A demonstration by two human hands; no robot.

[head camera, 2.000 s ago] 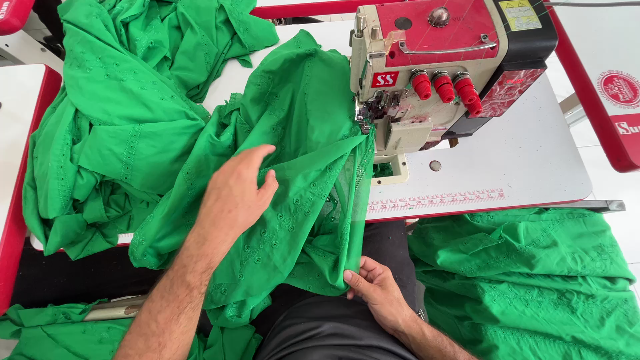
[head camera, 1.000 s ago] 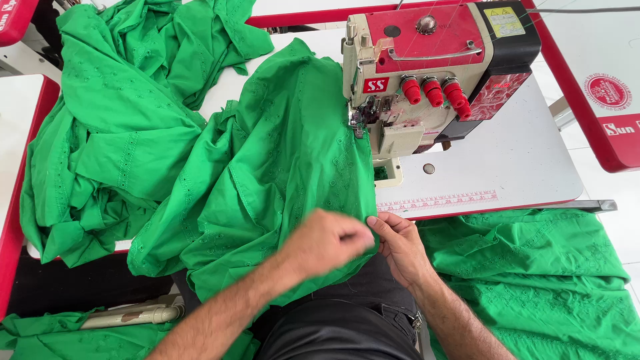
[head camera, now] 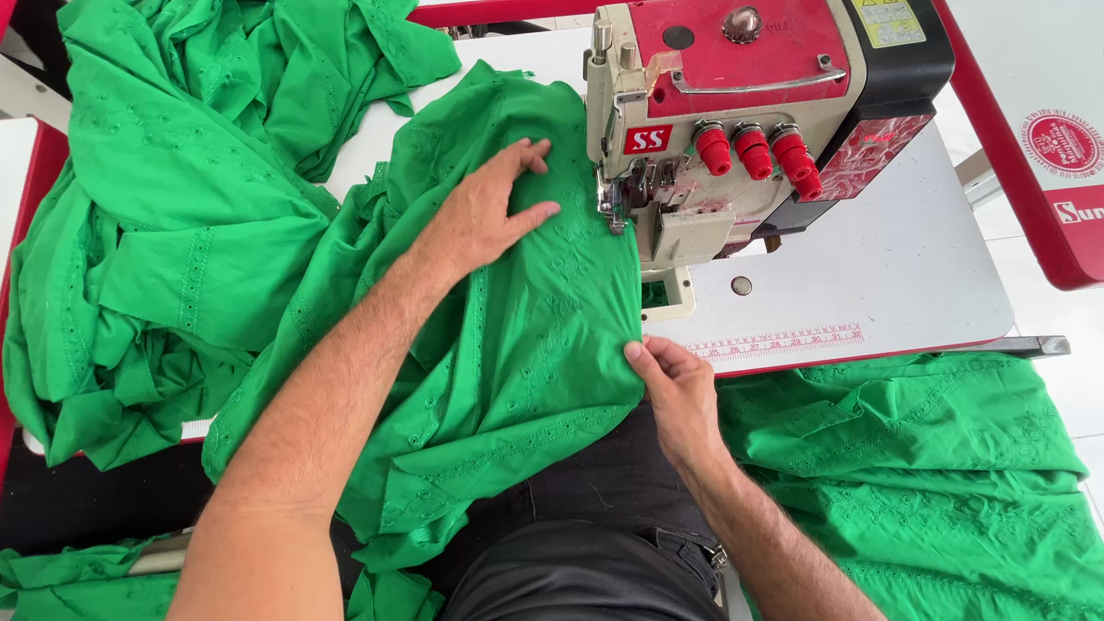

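A green embroidered fabric piece (head camera: 543, 302) lies across the table and over my lap, its right edge running up under the presser foot (head camera: 614, 211) of a red and cream overlock sewing machine (head camera: 733, 95). My left hand (head camera: 492, 207) rests on the cloth left of the foot, thumb and fingers spread, gripping nothing. Below the foot, at the table's front edge, my right hand (head camera: 677, 384) pinches the cloth's right edge between thumb and fingers. The fabric looks taut between that pinch and the foot. The needle area is partly hidden by the machine's parts.
More green fabric (head camera: 172, 233) is heaped on the left of the white sewing table (head camera: 914, 250). Another green fabric pile (head camera: 914, 466) hangs below the table at right, by a metal bar (head camera: 1009, 346). Red thread tension knobs (head camera: 752, 153) project from the machine's front. Further green cloth lies at lower left.
The folded, bunched edge of two seconds ago is now spread flat along the foot. My left hand has moved up from near my right hand onto the cloth beside the foot.
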